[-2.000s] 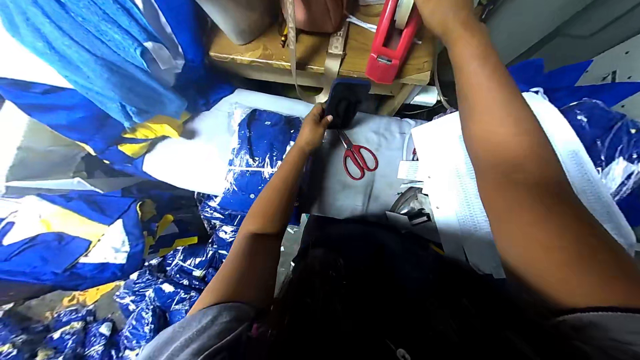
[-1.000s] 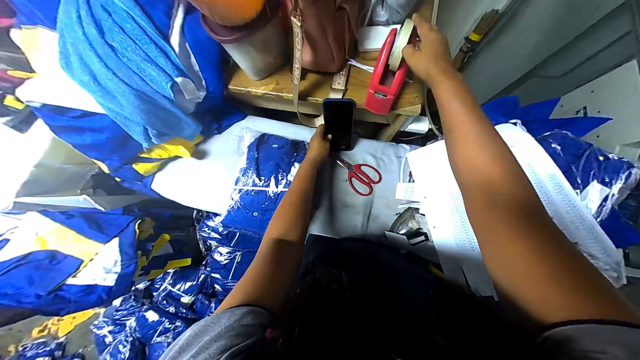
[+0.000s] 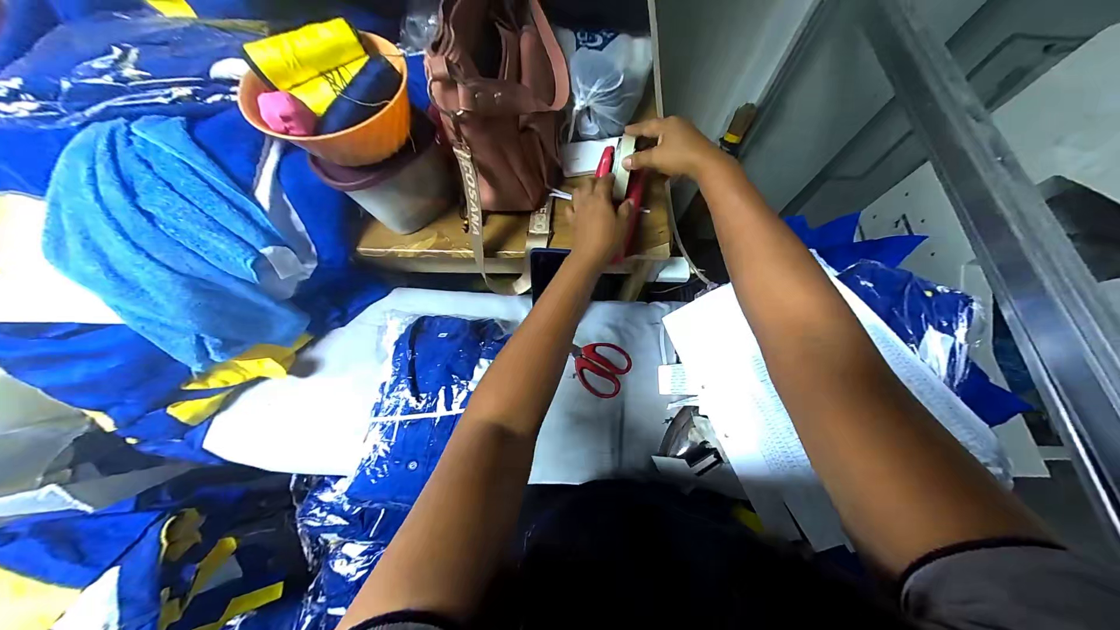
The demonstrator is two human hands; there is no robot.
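A red tape dispenser [image 3: 632,219] stands on the wooden shelf, with a roll of tape [image 3: 623,166] in it. My right hand [image 3: 674,149] has thumb and fingers on the roll's right side. At the dispenser's left side, my left hand [image 3: 598,219] rests with its fingers against the red body. Below my left wrist, a dark phone [image 3: 547,267] is partly hidden by the forearm. Red-handled scissors [image 3: 602,368] lie on the white cloth, their blades partly covered by my forearm. Blue garments in clear plastic [image 3: 429,367] lie to the left.
A pinkish-brown bag [image 3: 503,131], a grey pot [image 3: 402,188] and an orange pot [image 3: 385,131] holding cloth stand on the shelf. A light-blue towel [image 3: 157,236] hangs at left. Printed paper sheets [image 3: 726,376] lie under my right forearm. A metal frame bar [image 3: 1006,219] crosses the right side.
My left hand has let go of the phone and moved up and right to the tape dispenser. My right hand stays at the tape roll. The view has shifted to show more of the shelf.
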